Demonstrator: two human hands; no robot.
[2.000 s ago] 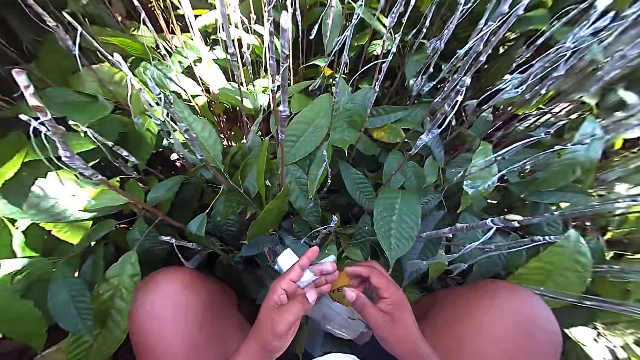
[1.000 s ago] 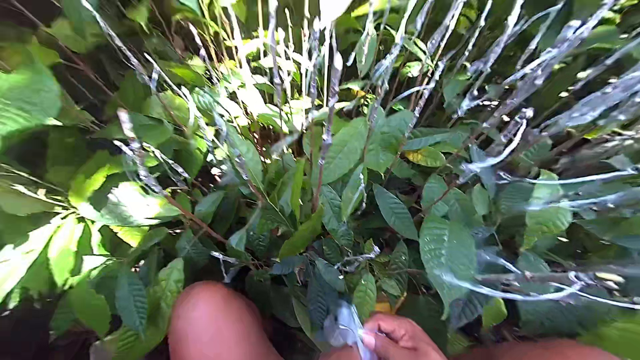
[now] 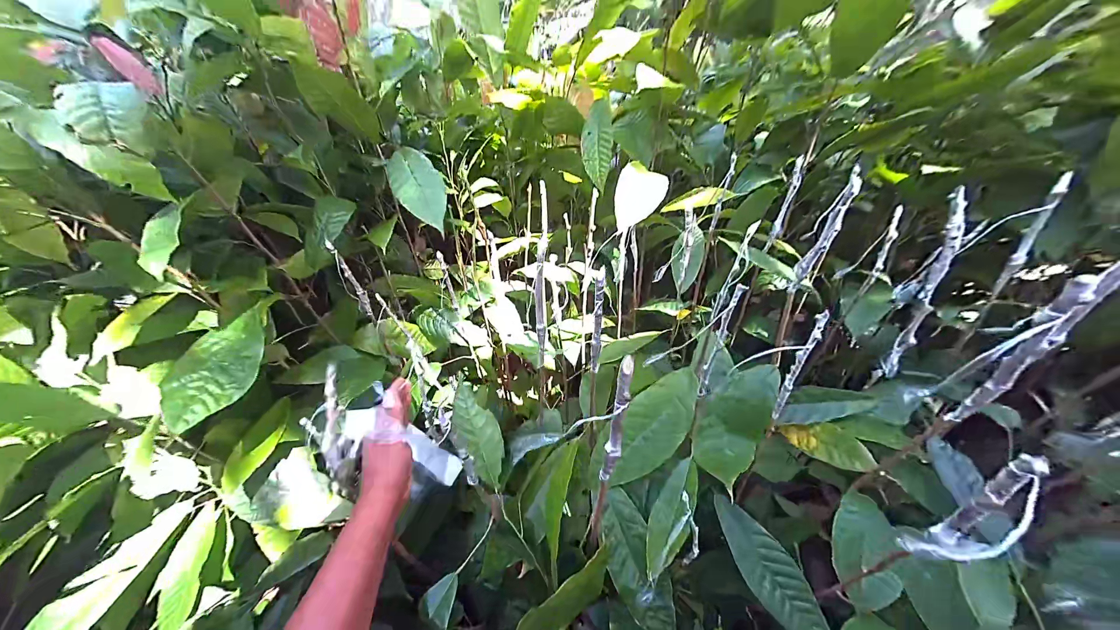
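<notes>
My left hand (image 3: 389, 433) reaches in from the lower edge, left of the middle, among plant stems. It is closed on a piece of pale, partly clear plastic (image 3: 433, 459), which sticks out to the right of the fingers. Just left of the hand stands a stem wrapped in clear film (image 3: 331, 411), blurred. Another wrapped stem (image 3: 617, 420) rises near the middle, apart from the hand. My right hand is out of view.
Several more film-wrapped stems (image 3: 927, 280) with loose plastic ends stand upright or leaning across the middle and right. Broad green leaves (image 3: 214, 372) crowd both sides. A thick wrapped stem (image 3: 1041, 341) slants in from the right edge.
The view has shifted strongly, and my knees are out of it. Both hands were low near my knees two seconds ago; now only my left hand shows, reaching out among the stems.
</notes>
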